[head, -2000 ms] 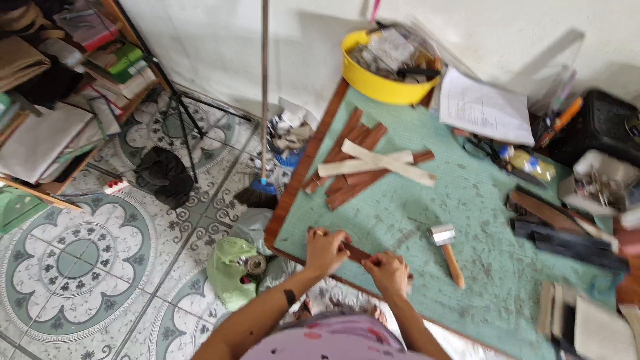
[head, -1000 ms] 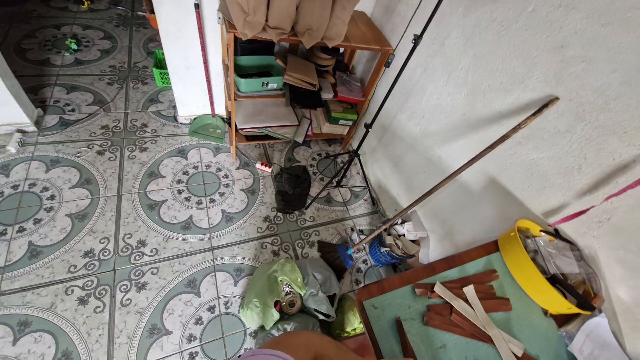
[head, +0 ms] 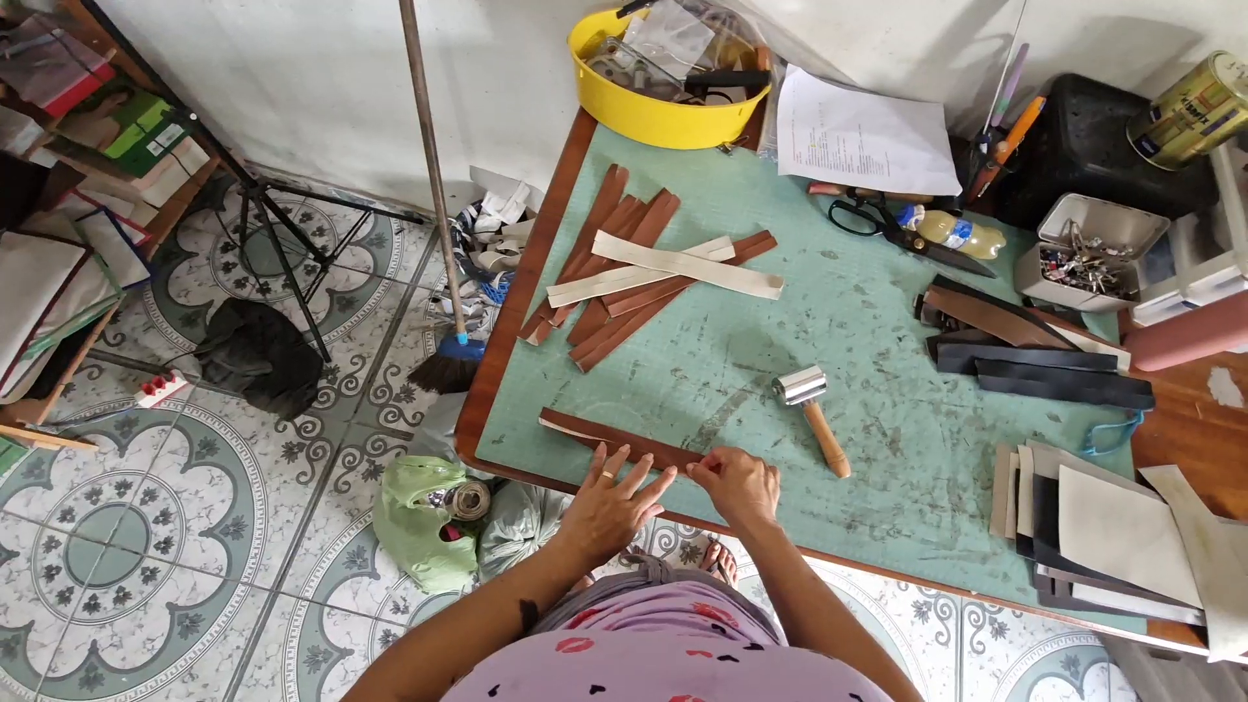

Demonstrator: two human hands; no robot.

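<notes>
A brown leather strip (head: 624,441) lies along the near edge of the green cutting mat (head: 877,429). My left hand (head: 609,502) rests on its middle with the fingers spread. At the strip's right end, the bent fingers and thumb of my right hand (head: 738,485) pinch it. To the right of my hands lies a metal roller with a wooden handle (head: 827,439). Farther back is a loose pile of brown leather strips (head: 634,234), with two cream strips (head: 687,268) crossed on top.
A yellow basin (head: 663,117) of odds and ends stands at the back beside a printed sheet (head: 863,136). Black scissors (head: 907,234), a tin of small hardware (head: 1082,263), dark leather strips (head: 1053,375) and stacked sheets (head: 1121,526) are at right. A broom (head: 439,195) leans at left.
The view swung left to the floor and shelves, then back to the table. My left fingers, curled on the strip two seconds ago, are now spread over it.
</notes>
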